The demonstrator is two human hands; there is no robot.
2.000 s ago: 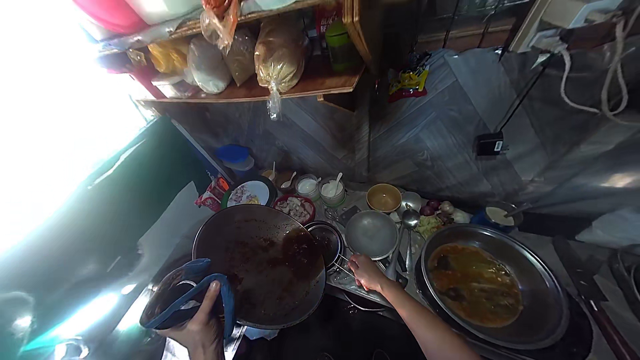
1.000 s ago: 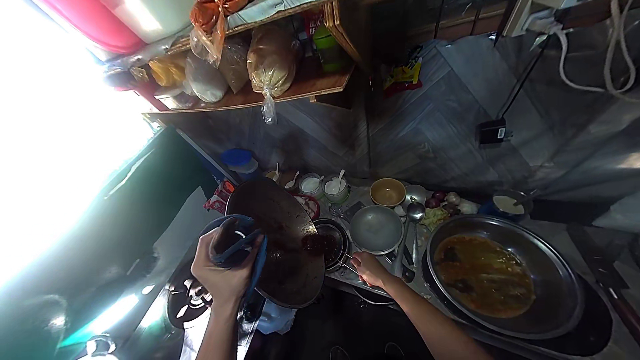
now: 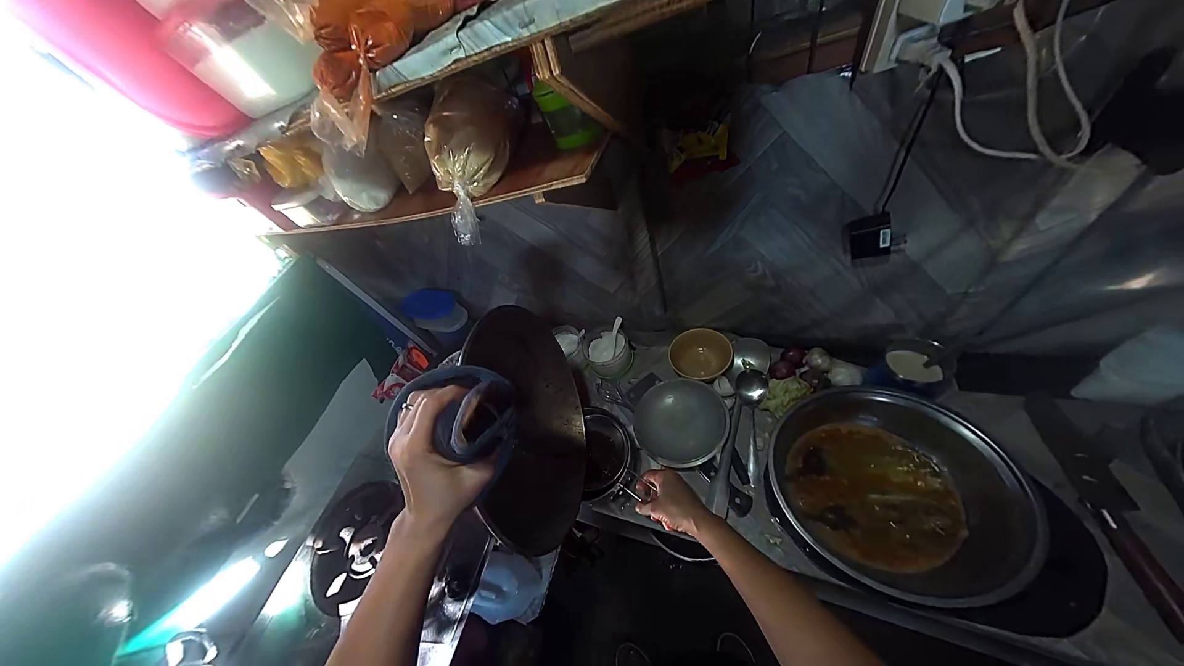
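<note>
My left hand (image 3: 437, 455) grips a folded blue cloth (image 3: 472, 388) wrapped at the near side of a large dark wok (image 3: 536, 435), which is tilted steeply to the right. The wok's right rim is over or beside a small round metal strainer or pan (image 3: 606, 453). My right hand (image 3: 668, 499) holds the wire handle of that small vessel. Whether anything flows from the wok cannot be made out. Right of them sit a grey bowl-shaped pan (image 3: 682, 423), a ladle (image 3: 751, 388) and a wide metal basin (image 3: 1017, 546) holding orange-brown liquid.
A gas burner (image 3: 356, 550) is at lower left. Along the wall stand a yellow bowl (image 3: 700, 355), a jar with a spoon (image 3: 608, 351) and onions (image 3: 794, 359). A wooden shelf (image 3: 555, 166) with bagged goods overhangs the left. A cleaver (image 3: 1082, 453) lies at far right.
My left hand has raised the near side of the wok, which has gone from lying nearly flat to steeply tilted toward the right. My right hand has kept its hold on the wire handle.
</note>
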